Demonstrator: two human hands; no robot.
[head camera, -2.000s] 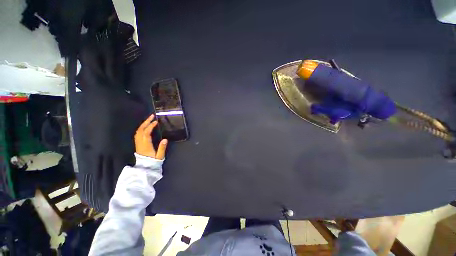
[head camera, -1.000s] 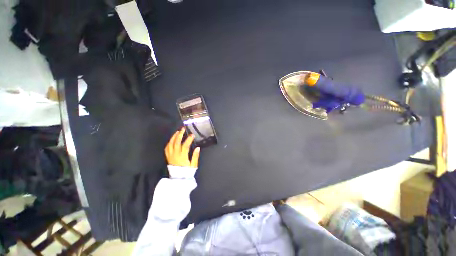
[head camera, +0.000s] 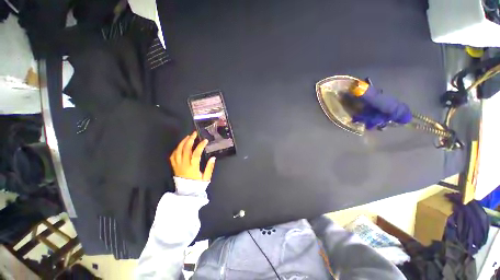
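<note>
A smartphone (head camera: 214, 123) with a lit screen lies flat on the dark pressing table (head camera: 285, 180), left of the middle. My left hand (head camera: 190, 158) rests at its lower left edge, fingers apart, fingertips touching the screen's lower part; it does not grip the phone. A steam iron (head camera: 351, 104) with a blue-purple wrapped handle stands on its soleplate to the right, tip pointing left. Black garment pieces (head camera: 126, 147) with thin white stripes lie heaped at the left. My right hand is not in view; only a grey sleeve shows at the bottom.
A white foam box (head camera: 460, 24) is at the back right. The iron's coiled hose (head camera: 433, 127) runs right. A small pale item (head camera: 239, 214) lies near the table's front edge. A cardboard box (head camera: 433, 216) and dark cloth are on the floor at right, a wooden stool at lower left.
The phone's screen has turned from dark to lit with changing content. My left hand has moved from beside the phone onto its lower part. The camera view has shifted.
</note>
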